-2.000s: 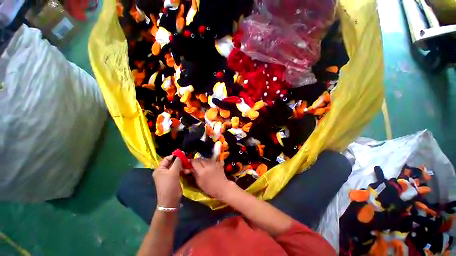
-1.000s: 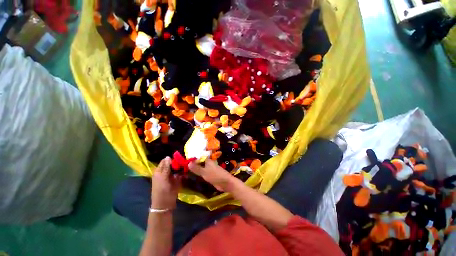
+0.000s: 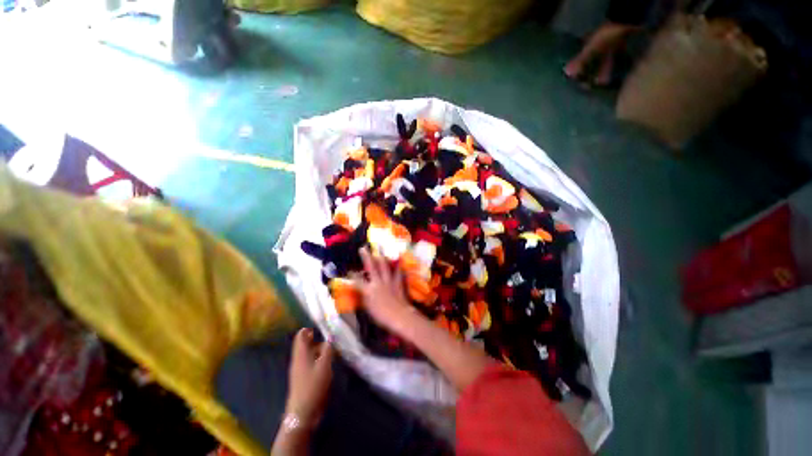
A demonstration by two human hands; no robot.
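Note:
The white woven sack [image 3: 608,294] stands open in front of me, filled with a pile of plush penguins [image 3: 463,200] in black, white and orange with bits of red. My right hand [image 3: 383,292] reaches over its near left edge, fingers spread, touching the toys; none is clearly gripped. My left hand [image 3: 310,372] is low near my leg beside the yellow sack, fingers a little apart, with nothing visible in it. The yellow sack [image 3: 151,285] is at the lower left, with red hats [image 3: 89,427] showing inside, blurred.
A person's bare foot [image 3: 598,55] and a brown carton or bag [image 3: 686,80] are at the upper right. A red object [image 3: 741,260] lies at the right edge. Yellow sacks [image 3: 445,22] stand at the top. A yellow line [image 3: 245,160] marks the green floor.
The view has swung right to the white sack. My right hand has moved from the yellow sack into the white one. My left hand has left the red hat and penguin.

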